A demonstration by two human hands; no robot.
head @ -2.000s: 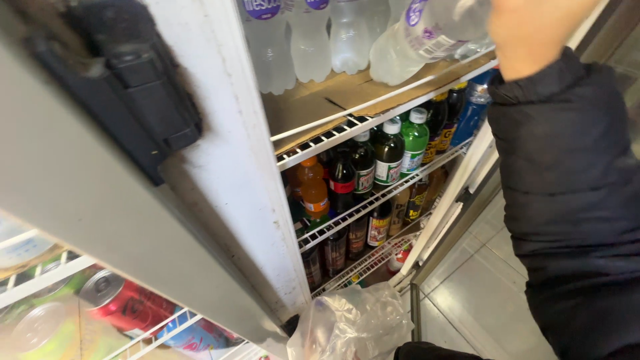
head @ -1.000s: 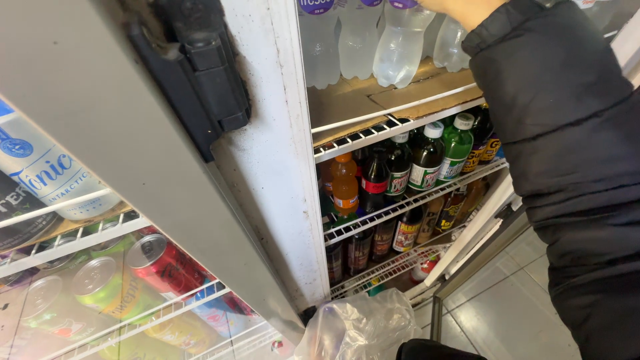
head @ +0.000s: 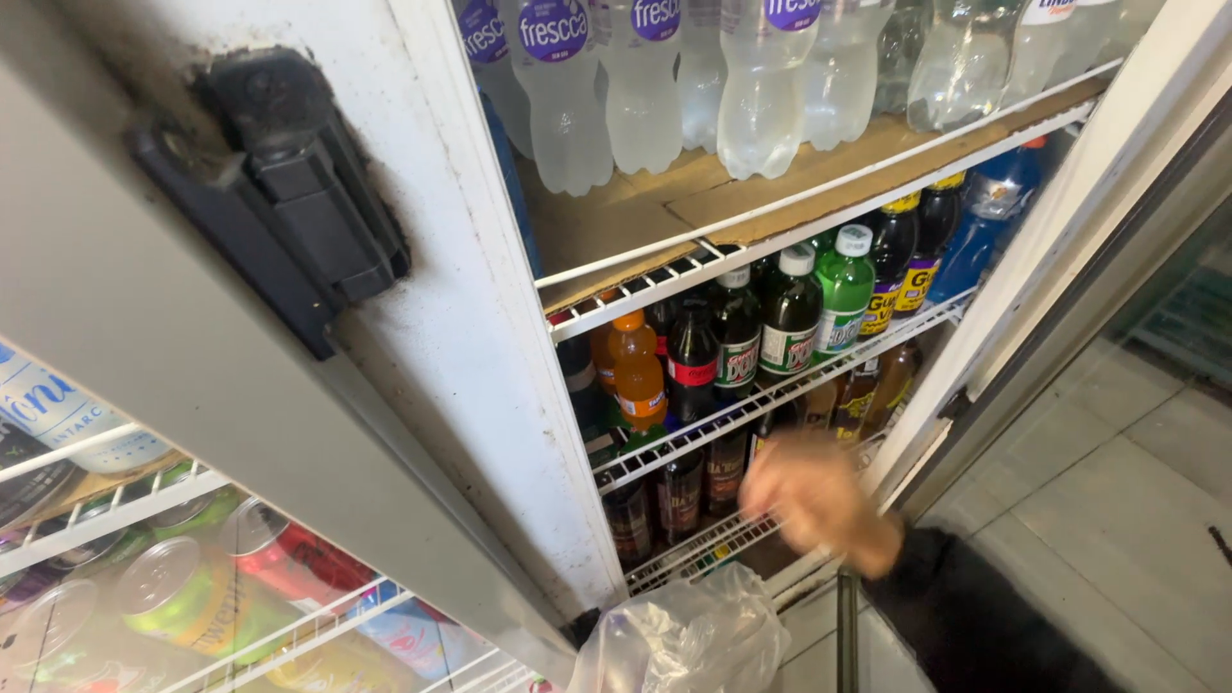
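Observation:
My right hand [head: 813, 500], blurred, comes in from the lower right in a dark sleeve, in front of the fridge's lower shelves; whether it holds anything cannot be told. Just below and left of it is a clear plastic bag [head: 679, 635] at the bottom edge. My left hand is not visible. Clear plastic water bottles [head: 760, 106] stand on the cardboard-lined upper shelf. On the shelf below are an orange soda bottle [head: 637, 375], a dark cola bottle [head: 691, 361], a green bottle [head: 845, 289] and several dark bottles. Brown bottles [head: 724, 472] stand lower.
A white fridge post [head: 462, 260] with a black hinge [head: 318, 192] rises at left. Beyond it, wire shelves hold cans, among them a yellow-green can [head: 183, 597]. At right are the door frame [head: 1020, 279] and grey floor tiles [head: 1088, 472].
My right hand has moved down from the water bottles on the upper shelf to the lower shelves, near the plastic bag. The bottle tilted under the hand two seconds ago no longer shows tilted.

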